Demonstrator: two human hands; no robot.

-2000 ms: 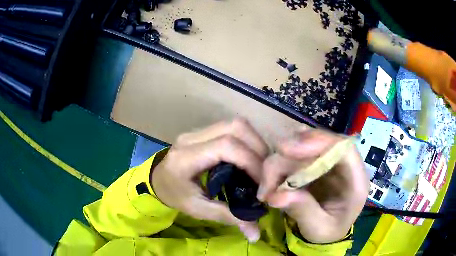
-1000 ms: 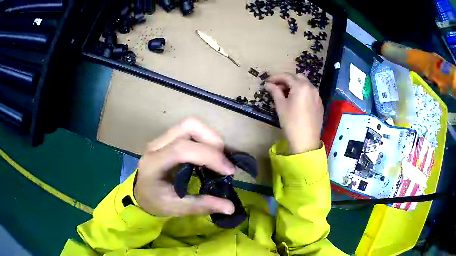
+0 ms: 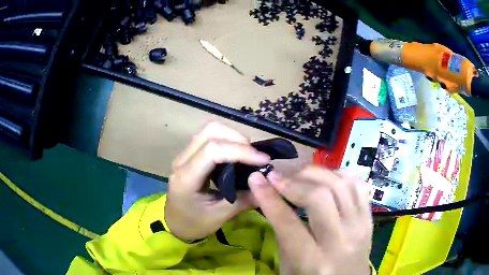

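My left hand is closed around the black housing, below the tray's front edge. A curved black piece of the housing sticks out at the upper right. My right hand is at the housing's open end, with thumb and fingertip pinching a tiny dark part against it. My fingers hide most of the part. The pale tweezers lie in the parts tray. Small black brackets lie in a pile at the tray's right.
Short black caps lie at the tray's left. A carrier with black tubes stands at far left. The screw feeder, orange screwdriver and yellow bin are at the right. A black cable crosses below the feeder.
The tweezers, in my right hand two seconds ago, now lie in the tray. My right hand has come back from the bracket pile to the housing. The screwdriver hangs further left.
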